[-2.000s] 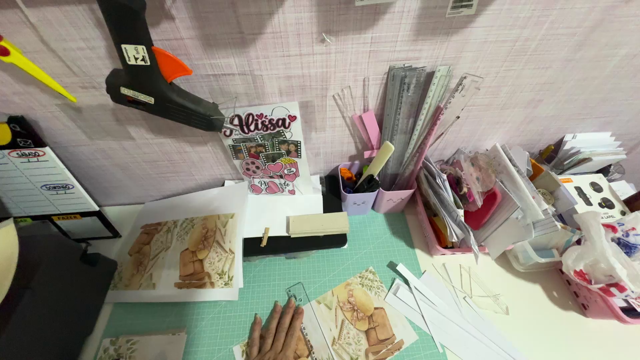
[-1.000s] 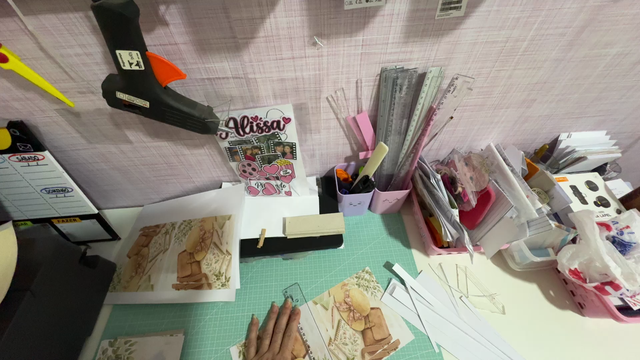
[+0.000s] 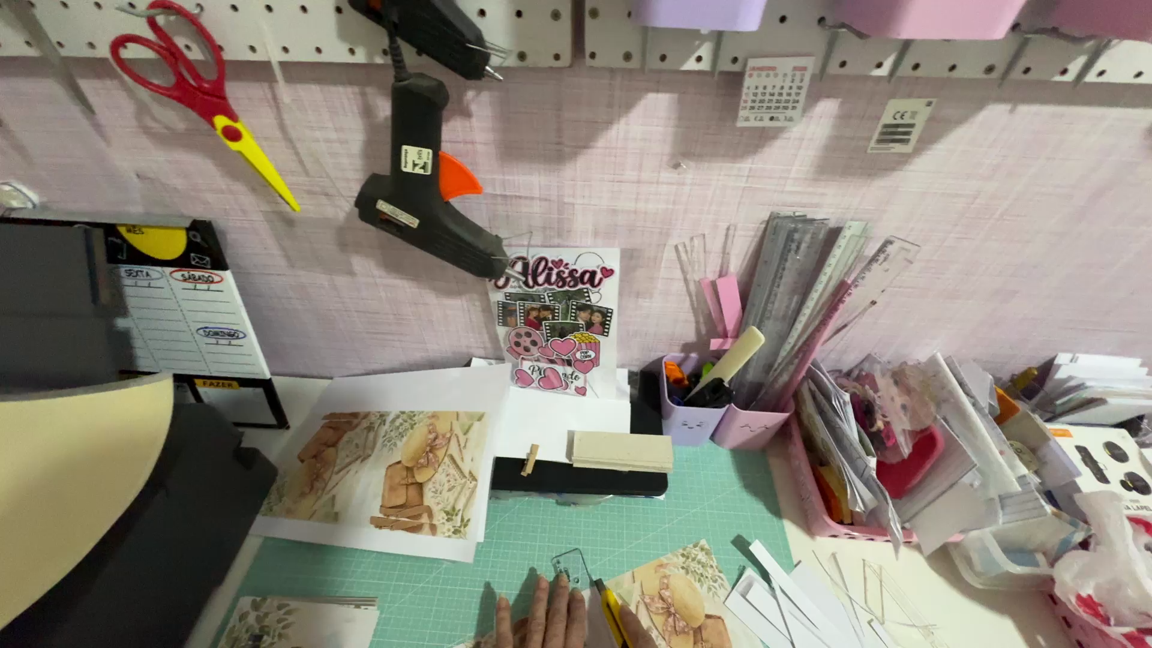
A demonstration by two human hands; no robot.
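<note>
Fingers spread, my left hand [image 3: 543, 616] presses flat on a clear ruler [image 3: 571, 565] at the bottom centre, over printed paper. Close on its right, my right hand [image 3: 637, 630] holds a yellow and black utility knife [image 3: 612, 614] along the ruler's edge; only part of this hand shows. A printed sheet with a hat and suitcases [image 3: 677, 589] lies under and right of the knife. All rest on a green cutting mat [image 3: 405, 585]. The blade tip is too small to tell.
White paper strips [image 3: 783, 598] lie to the right. Printed sheets [image 3: 423, 477] lie at left, and a stack of cards [image 3: 301, 623] below them. Behind stand pen cups [image 3: 691, 423] with rulers and a pink basket [image 3: 814, 508] of papers. A black glue gun [image 3: 432, 198] hangs above.
My right hand with the utility knife has come into view beside my left hand, which stays on the ruler. The view has tilted upward.
</note>
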